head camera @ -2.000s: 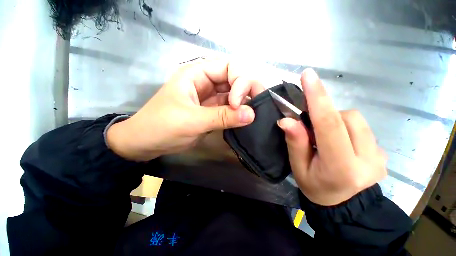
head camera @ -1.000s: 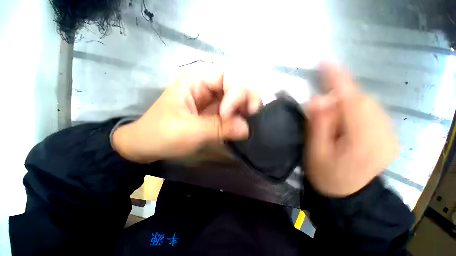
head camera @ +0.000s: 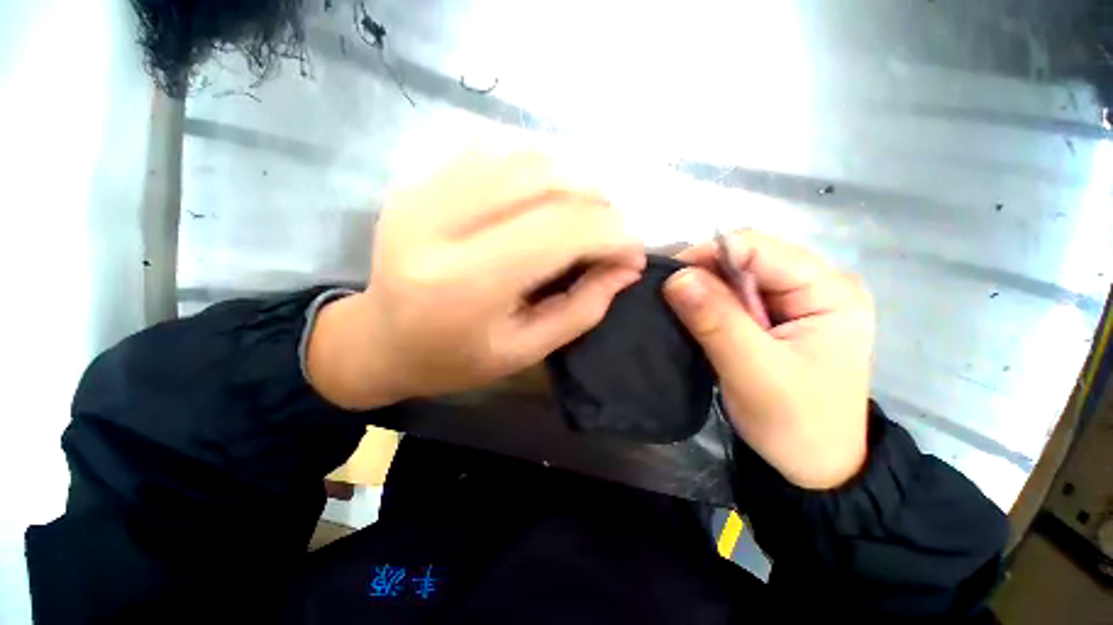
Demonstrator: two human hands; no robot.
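A small black fabric pouch (head camera: 637,360) is held between both hands above the metal tabletop. My left hand (head camera: 482,275) pinches its upper left edge with thumb and fingers. My right hand (head camera: 787,348) pinches its upper right edge, with the thumb on the front. The thread snips (head camera: 740,278) lie in my right hand, partly hidden by the fingers; only a narrow pinkish part shows. A thin dark cord hangs below my right hand.
A tangled black heap of thread waste (head camera: 214,34) is at the upper left. Dark thread bits are scattered on the shiny metal tabletop (head camera: 287,183). A white surface (head camera: 67,183) is at the left. A box-like tan item (head camera: 369,458) shows below the table edge.
My right hand has come back to the pouch's top edge, and the silver blade no longer shows. My left hand has turned over more, back upward. The pouch has turned and its zippered edge is no longer seen.
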